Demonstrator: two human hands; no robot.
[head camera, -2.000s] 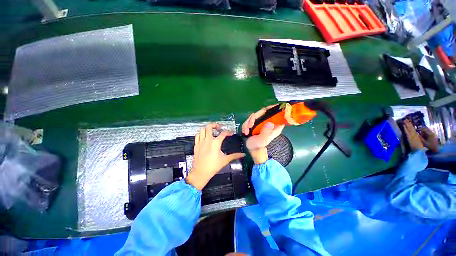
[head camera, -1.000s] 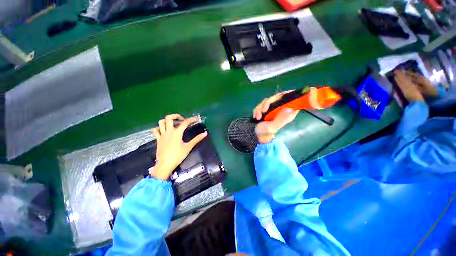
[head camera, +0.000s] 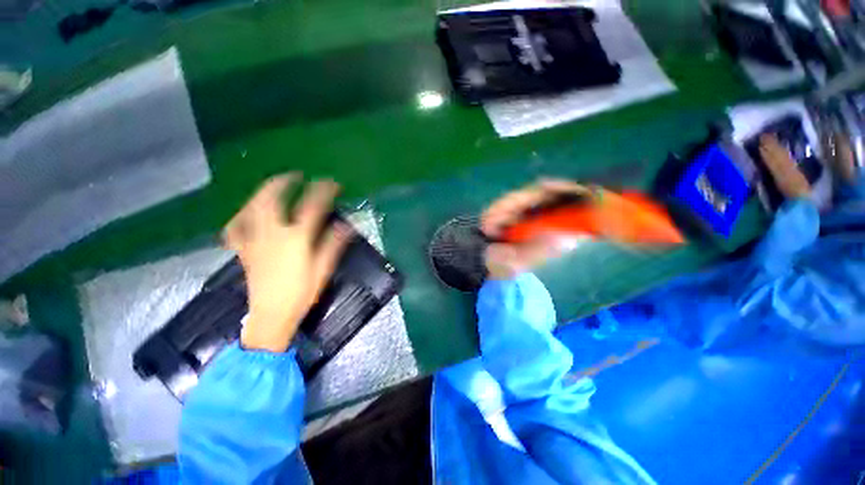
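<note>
A black plastic housing lies turned at a slant on a bubble-wrap sheet in front of me. My left hand is over its upper edge, blurred, with the fingers apart; whether the fingertips touch or grip the housing I cannot tell. My right hand holds an orange and black electric screwdriver, blurred, to the right of the housing. A round dark mesh dish lies on the bench just left of my right hand. Any screws are too small to see.
Another black housing lies on a sheet at the far side. An empty bubble-wrap sheet lies at the left. A blue bin stands at the right, beside another person's hand at a housing. A bagged dark item lies at the left edge.
The housing has turned to a steeper slant on its sheet. My left hand has moved left with its fingers spread. My right hand has carried the screwdriver away from the housing to the right.
</note>
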